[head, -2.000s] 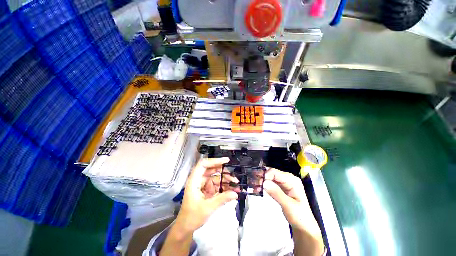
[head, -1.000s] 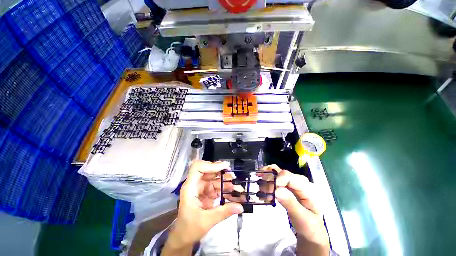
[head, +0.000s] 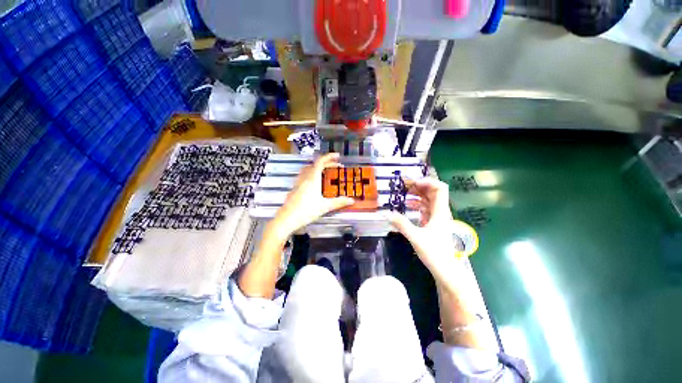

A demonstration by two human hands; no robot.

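Observation:
The orange fixture (head: 350, 203) sits on the silver slotted table (head: 288, 179) with a black part frame (head: 349, 182) seated in it. My left hand (head: 312, 196) is at the left side of the fixture, fingers at its upper and lower left edges, apart; it holds no loose part that I can see. My right hand (head: 428, 216) holds another black part frame (head: 396, 191) between thumb and fingers, tilted, just right of the fixture and over the slotted table.
A foam stack (head: 170, 258) with rows of black frames is at left, by blue crates (head: 56, 164). The red button (head: 350, 28) and machine head are above. The green conveyor (head: 598, 224) with scattered frames and a yellow tape roll (head: 471, 238) are at right.
Both hands have moved up from near my lap to the fixture. My left hand has let go of the held frame, which is now in my right hand alone. The view has shifted.

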